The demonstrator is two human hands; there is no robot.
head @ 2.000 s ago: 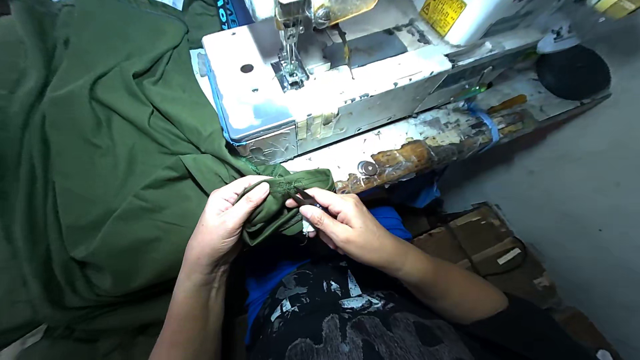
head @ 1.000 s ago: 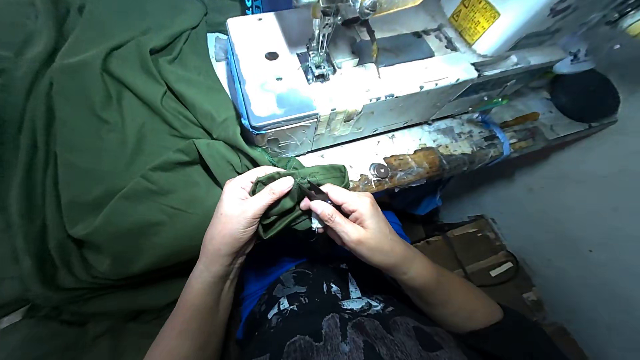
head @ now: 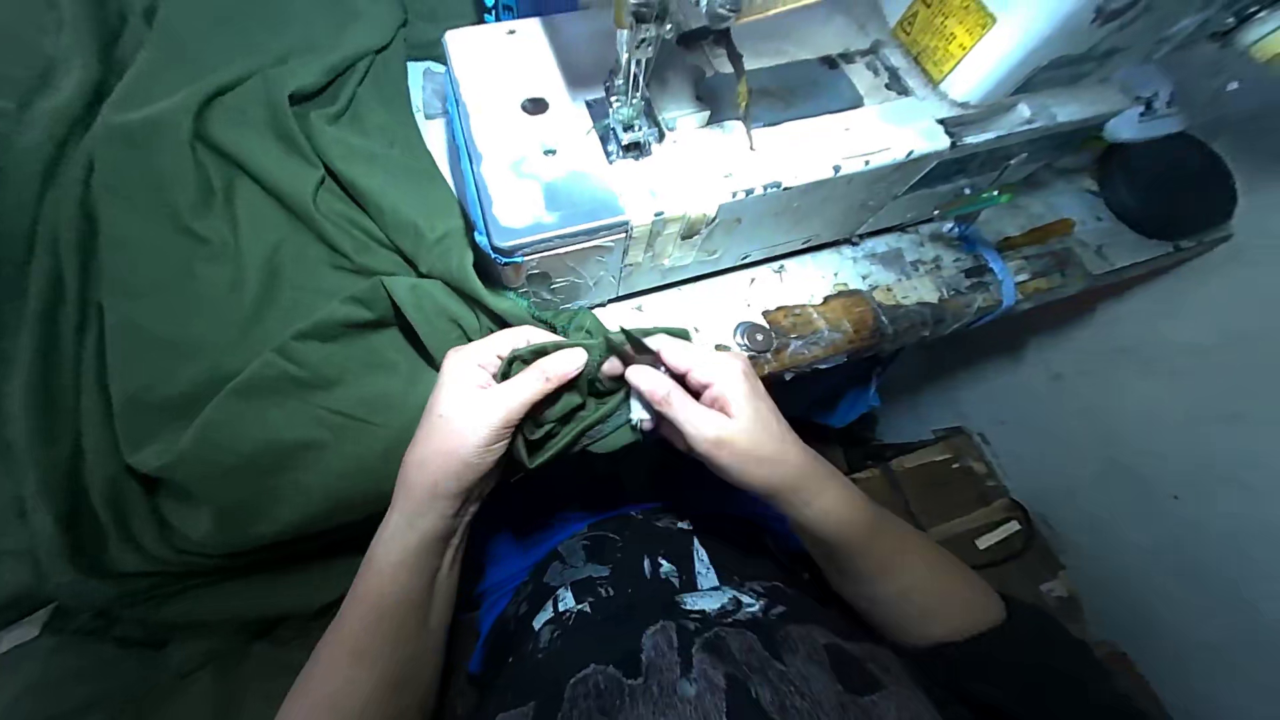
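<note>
Dark green fabric point(head: 270, 290) spreads over the left side and runs to a bunched part between my hands. My left hand point(head: 485, 405) grips these folds, its thumb on top. In my right hand point(head: 705, 400) is a small dark pointed blade point(head: 632, 348), probably thread snips; its tip lies against the bunched fabric, and my fingers hide the rest. A small white piece point(head: 640, 410), perhaps a label, hangs below my right fingertips. Both hands are just in front of the sewing machine's bed point(head: 540, 190).
The machine's presser foot point(head: 632, 135) stands behind my hands. The table's worn front edge point(head: 830, 325) carries a round metal knob point(head: 754, 337) and a blue tie point(head: 990, 265). A round black pad point(head: 1167, 187) lies at the far right. Cardboard point(head: 940, 490) is low on the right.
Both hands stay at the bunched fabric, with the dark blade still in my right hand. Nothing has plainly been taken hold of or let go.
</note>
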